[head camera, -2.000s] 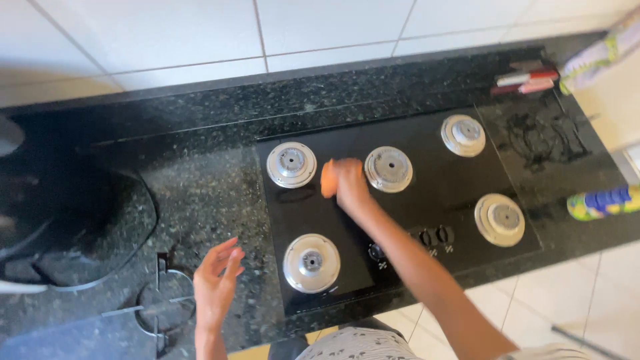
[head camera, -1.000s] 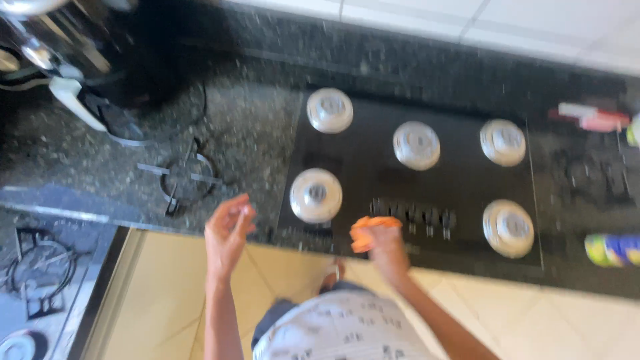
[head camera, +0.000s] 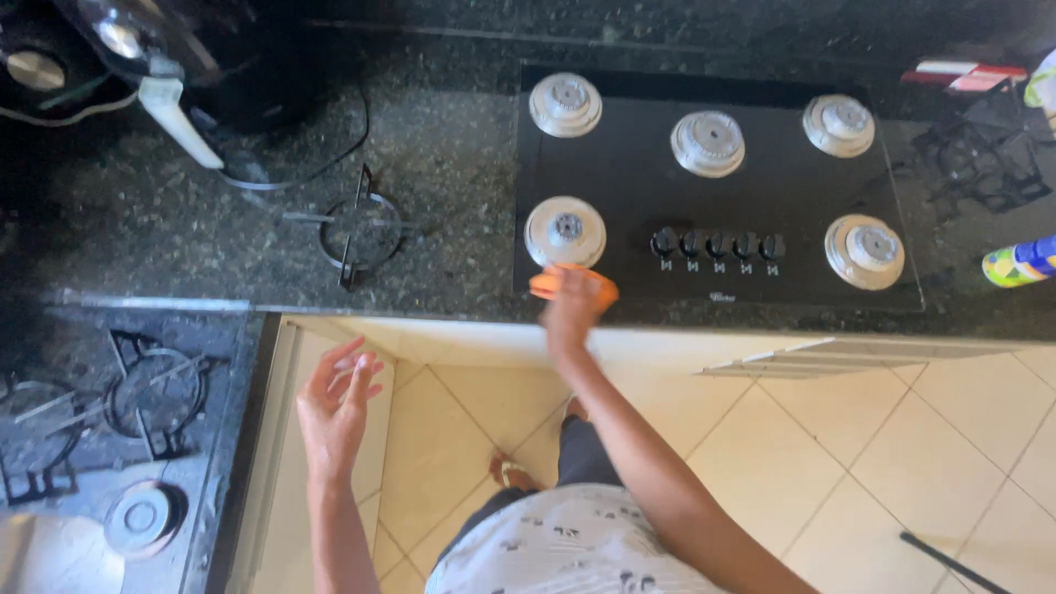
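My right hand (head camera: 571, 313) holds an orange cloth (head camera: 596, 287) against the front left corner of the black glass gas cooktop (head camera: 627, 190), just in front of the front left burner (head camera: 566, 232). The hand is slightly blurred. Several burners with pale metal bases stand on the glass without grates over them, and a row of black knobs (head camera: 718, 244) sits near the front edge. My left hand (head camera: 337, 404) is raised in front of the counter edge, fingers apart and loosely curled, holding nothing.
A pan support (head camera: 363, 235) lies on the granite left of the cooktop, near a black appliance (head camera: 247, 66) with a cord. More grates (head camera: 157, 392) and a burner part (head camera: 140, 518) lie by the sink (head camera: 58, 557). At right are red-and-white items (head camera: 965, 76), grates (head camera: 982, 161) and a bottle (head camera: 1021, 262).
My right hand has moved with the orange cloth from between the rear burners to the cooktop's front edge, then leftward to the front left corner. The view has shifted, showing more floor.
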